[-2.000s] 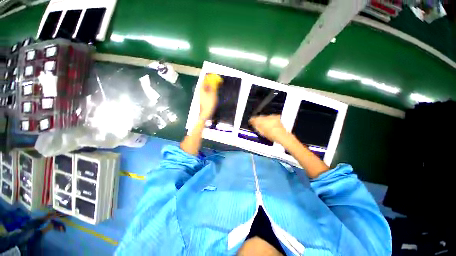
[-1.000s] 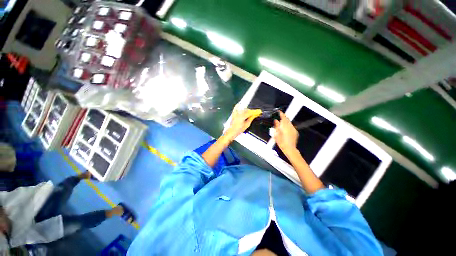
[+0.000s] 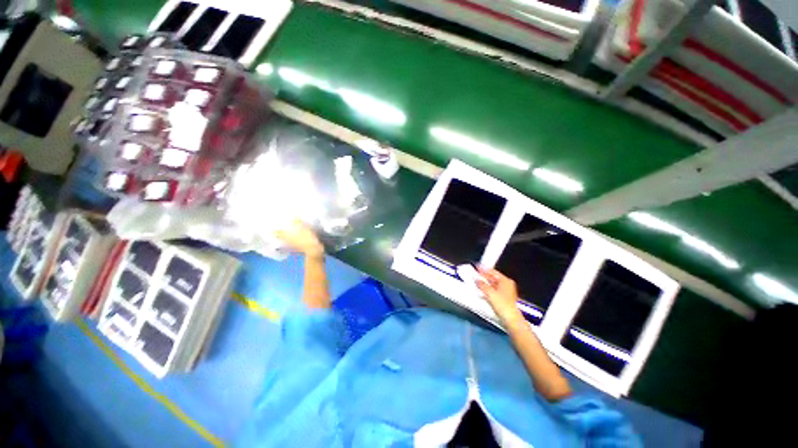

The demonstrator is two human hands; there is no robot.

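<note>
The white foam tray (image 3: 547,325) lies tilted across the green bench and holds three glossy black screen panels (image 3: 464,217). My right hand (image 3: 500,293) pinches a small white wiping cloth (image 3: 470,274) at the lower right corner of the leftmost panel. My left hand (image 3: 302,238) is away from the tray, at the lower edge of the glaring clear plastic heap (image 3: 271,188). It is blurred and its fingertips fade into the glare, so I cannot tell whether it holds anything.
Blister trays (image 3: 157,122) stand left of the plastic. Another foam tray (image 3: 278,10) lies at the upper left. Six-opening tray stacks (image 3: 197,328) are on the floor at left. A metal post (image 3: 691,179) crosses the bench at right. A blue stool (image 3: 367,306) is beside me.
My left hand has left the leftmost panel and moved left to the plastic heap. The thin dark item between my hands no longer shows. My right hand has moved down to the panel's lower edge.
</note>
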